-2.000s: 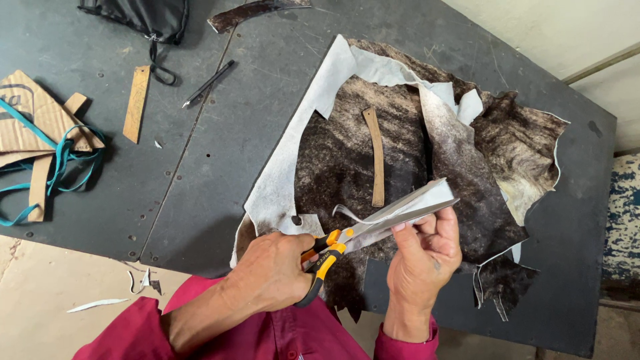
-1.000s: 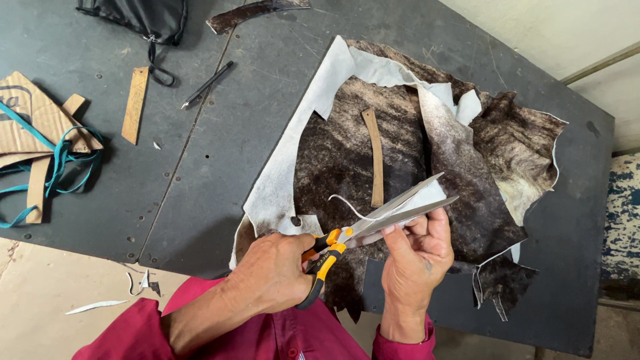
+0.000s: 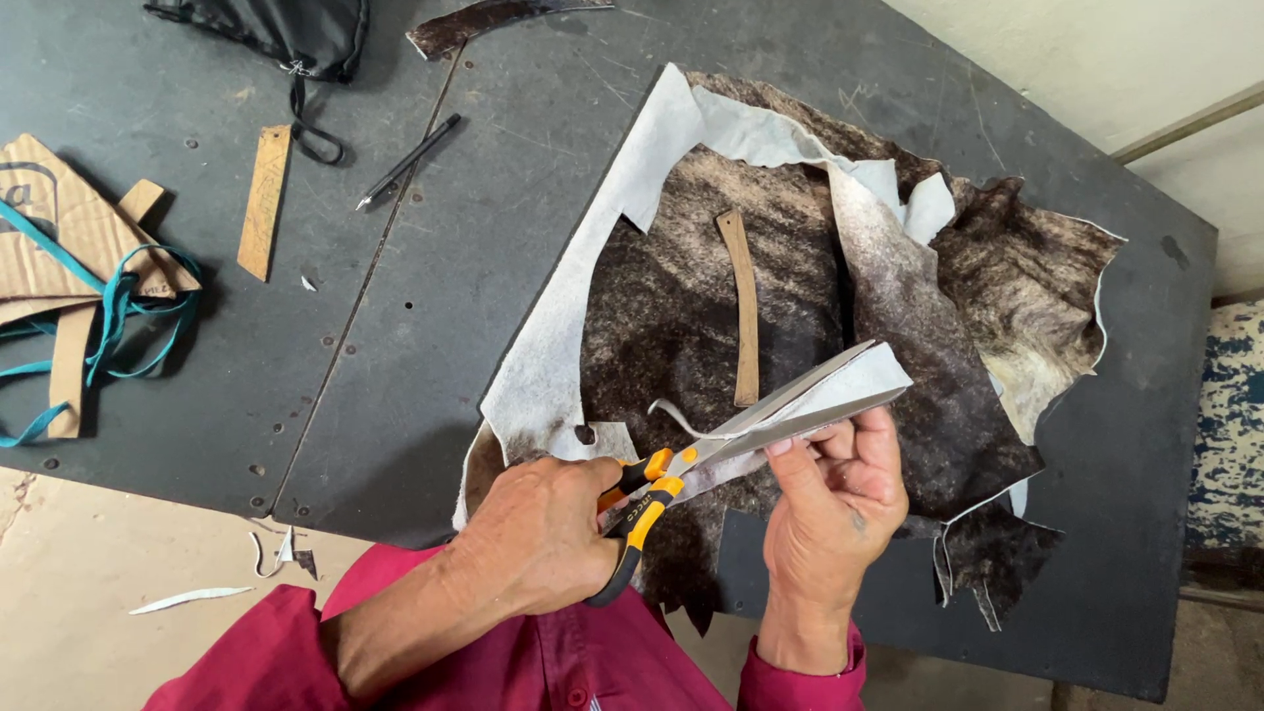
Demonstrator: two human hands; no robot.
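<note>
My left hand (image 3: 538,533) grips the black and orange handles of a pair of scissors (image 3: 647,504). Its blades are spread around a strip of hide (image 3: 854,380) with its pale side up, and a thin curled offcut (image 3: 676,415) rises beside the cut. My right hand (image 3: 834,494) pinches the strip from below, close to the lower blade. Under the blades lies a larger brindled hide (image 3: 652,306) with hair, its pale edge folded over along the left and top. A narrow curved tan template (image 3: 743,311) rests on it.
On the dark table (image 3: 395,385) lie a pen (image 3: 407,163), a tan strip (image 3: 265,202), a black drawstring bag (image 3: 286,35), a brown hide strip (image 3: 504,22) and cardboard pieces (image 3: 74,232) tied with teal cord (image 3: 118,296). Pale scraps (image 3: 193,599) are on the floor at lower left.
The scissor blades were nearer together one second ago and are now wider apart. The thin offcut has shifted and curls lower. Both hands stay in nearly the same place.
</note>
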